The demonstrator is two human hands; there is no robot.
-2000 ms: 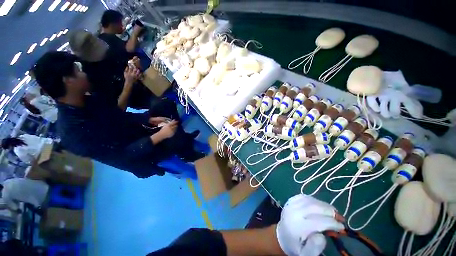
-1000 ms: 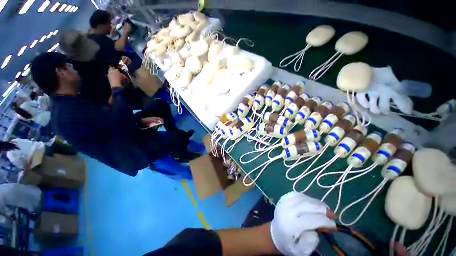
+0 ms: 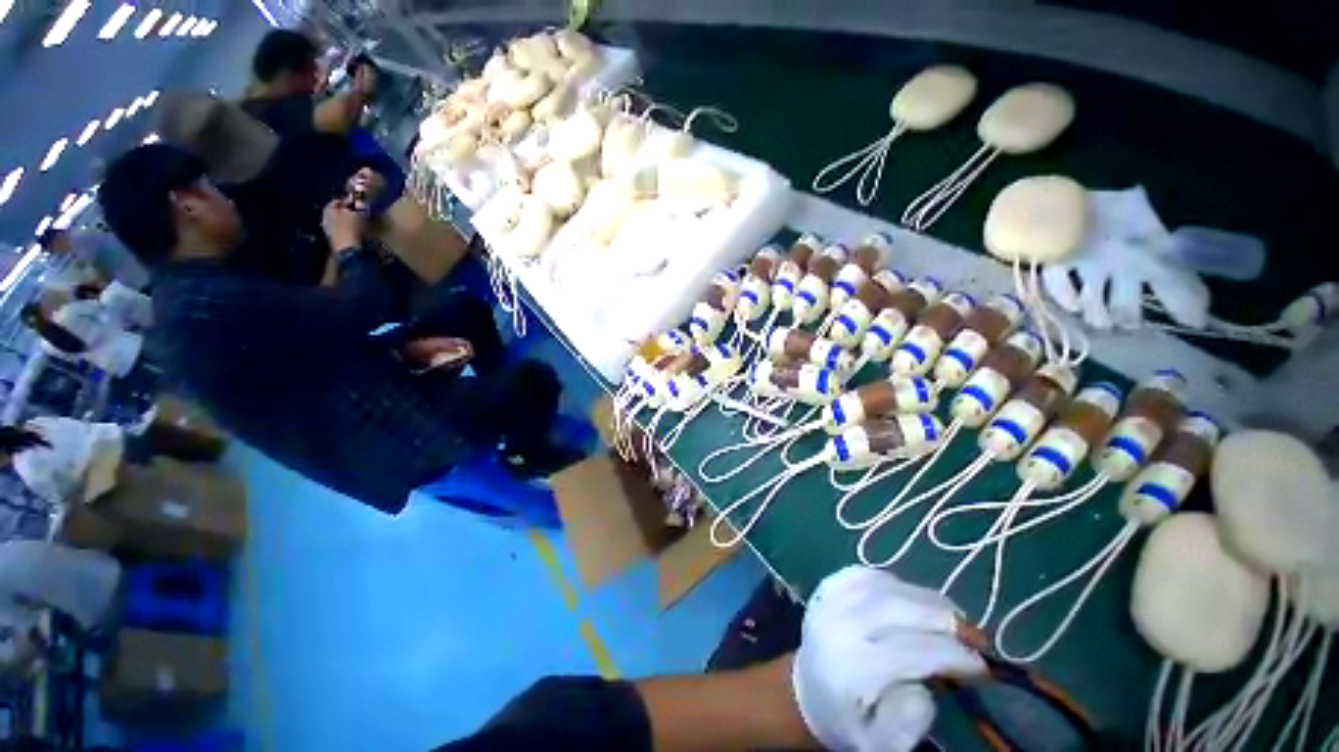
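Observation:
My left hand (image 3: 878,664), in a white knit glove with a bare fingertip showing, is at the bottom centre by the bench edge, fingers curled. Orange-and-black pliers handles (image 3: 1040,696) spread to the right from beside the glove; the jaws and anything inside the hand are hidden, so its grip cannot be told. My right hand is not in view. Brown, cream and blue-banded float pieces (image 3: 881,441) with off-white cord loops (image 3: 1073,597) lie in rows beyond my left hand. Round cream pieces (image 3: 1197,594) with cords lie at the right.
A white foam tray (image 3: 634,326) of cream pieces stands on the green bench (image 3: 784,538). White gloves (image 3: 1123,272) and a clear tube (image 3: 1222,253) lie at upper right. An open carton (image 3: 614,517) is on the floor. A seated person (image 3: 301,345) and others are at left.
The view has shifted, moving the bench pieces left and slightly up. The pliers handles have changed angle beside my left hand. Fingertips briefly seen at the bottom right edge are gone.

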